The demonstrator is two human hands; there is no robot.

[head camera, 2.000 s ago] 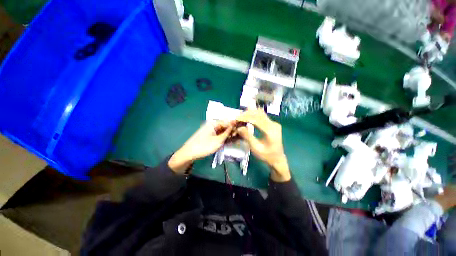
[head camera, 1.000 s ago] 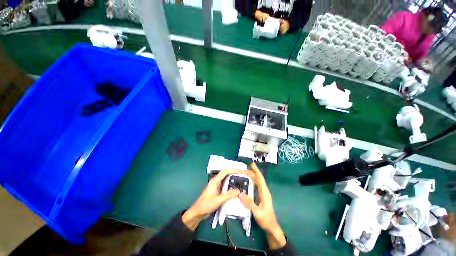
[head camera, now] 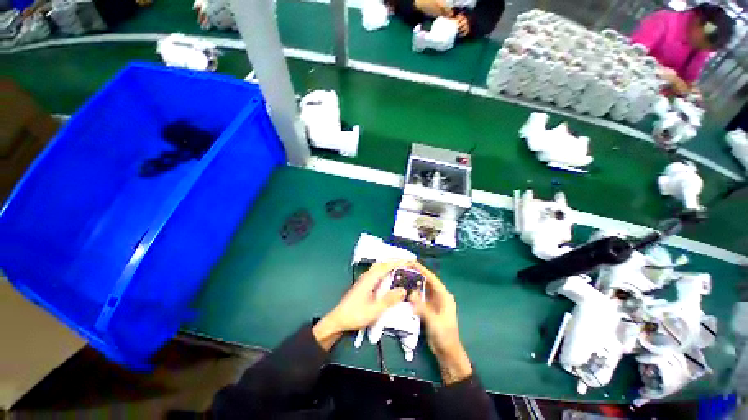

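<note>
A white camera housing [head camera: 399, 321] lies on the green bench in front of me, its two prongs towards me and a dark lead wire trailing from it. A black plate [head camera: 408, 282] sits in its opening. My left hand [head camera: 366, 299] holds the housing's left side, with fingers at the plate. My right hand [head camera: 435, 312] holds the right side, with the thumb by the plate's lower edge. A white mounting bracket [head camera: 379, 250] shows just beyond my left hand. The parts under my fingers are hidden.
A blue parts bin [head camera: 123, 271] stands left, with loose black plates [head camera: 296, 226] beside it. A screw feeder [head camera: 433, 197] stands ahead, with pale loops [head camera: 484, 228] beside it. A black screwdriver [head camera: 574, 260] hangs right over piled units [head camera: 592, 332]. The belt [head camera: 385, 107] carries housings; people work beyond.
The view has tilted up from two seconds ago. Both hands have come down around the housing, where the black plate now shows in its opening. The housing has turned slightly.
</note>
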